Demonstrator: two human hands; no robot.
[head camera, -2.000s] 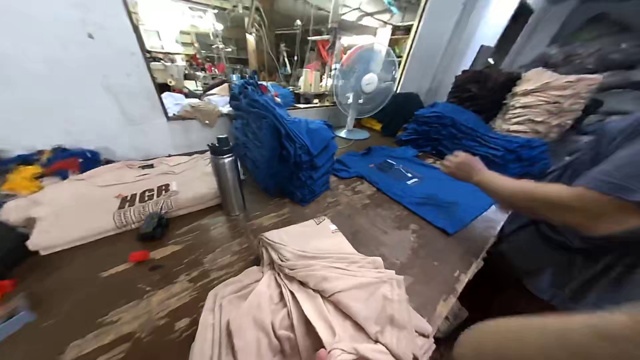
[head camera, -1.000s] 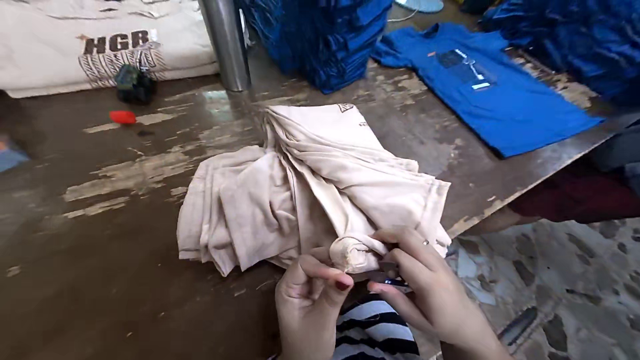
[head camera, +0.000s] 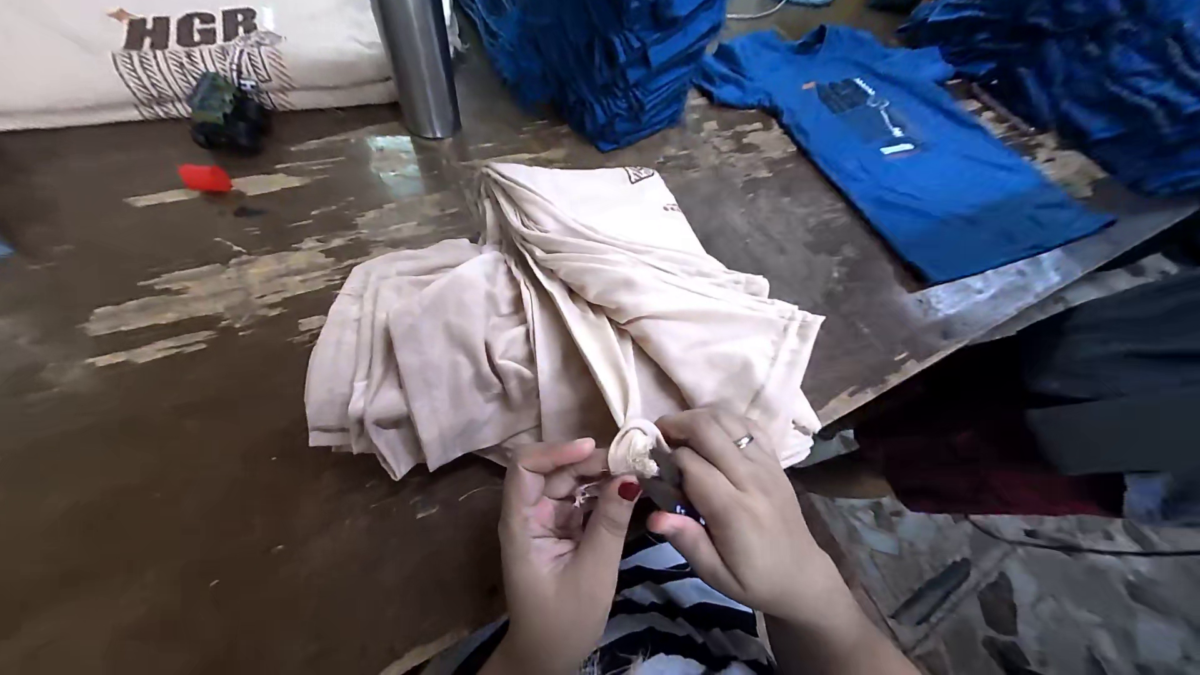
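A pile of beige fabric garments (head camera: 600, 309) lies at the front edge of the worn wooden table, with part of its cloth drawn toward me. My left hand (head camera: 567, 534) is beside a bunched end of that cloth (head camera: 636, 450), thumb near its frayed threads; whether it grips the cloth is unclear. On the other side of the bunched end, my right hand (head camera: 731, 497) is closed on a small dark tool (head camera: 670, 492), mostly hidden by the fingers. The tool's tip meets the frayed cloth, and its exact kind cannot be told.
A blue T-shirt (head camera: 900, 150) lies flat at the right, between blue garment stacks (head camera: 600, 66) (head camera: 1078, 75). A steel bottle (head camera: 419, 70), a printed beige shirt (head camera: 328, 56), a small dark toy vehicle (head camera: 228, 112) and a red piece (head camera: 204, 178) are at the back left.
Both hands have come to the bunched cloth since the oldest frame, and they stay there. The other person's arm over the blue T-shirt is gone from view. The view has tilted down.
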